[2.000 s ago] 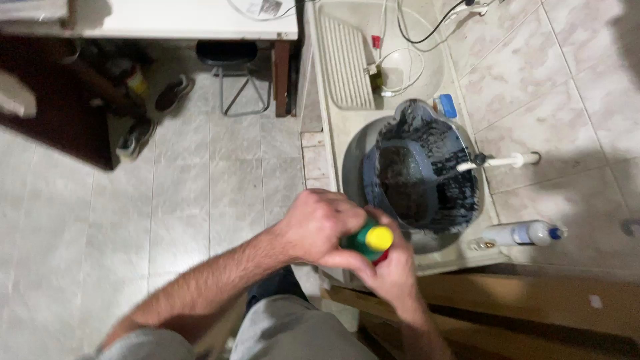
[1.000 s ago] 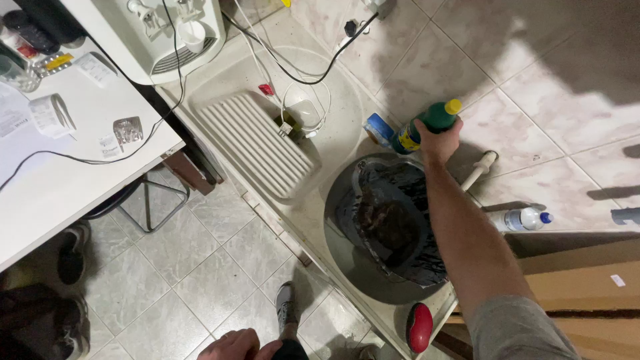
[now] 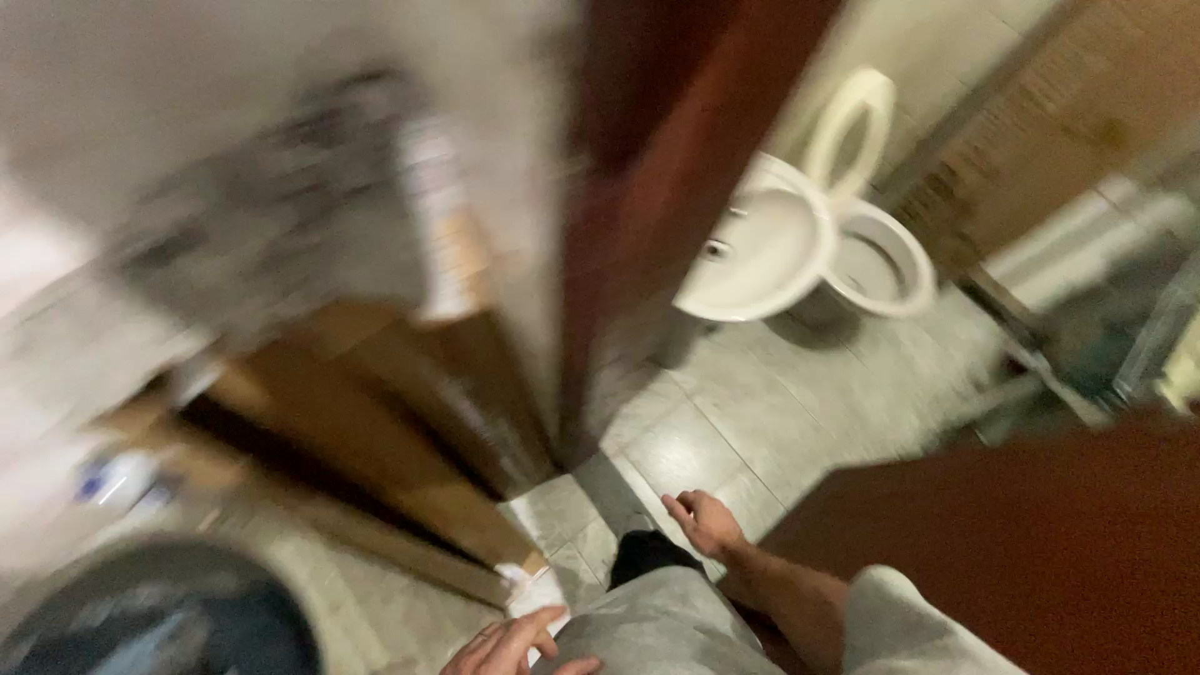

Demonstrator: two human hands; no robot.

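Note:
My left hand (image 3: 514, 647) is at the bottom edge, partly cut off, its fingers apart and nothing seen in it; it is beside the grey cloth over my leg. My right hand (image 3: 703, 523) hangs lower centre over the tiled floor, fingers loosely curled and apart, holding nothing. The round basin (image 3: 272, 600) with dark, wet-looking contents lies blurred at the lower left. A white bottle with a blue cap (image 3: 122, 476) is above it, also blurred.
A dark red-brown door frame (image 3: 647, 187) rises in the middle. Beyond it are a white washbasin (image 3: 773, 244) and a toilet (image 3: 881, 258) with raised seat. Flattened cardboard (image 3: 375, 403) leans left of the frame. A red-brown door (image 3: 1012, 534) stands at right.
The view has swung far to the right, to a doorway. My right hand held a green bottle with a yellow cap one second ago and is now without it.

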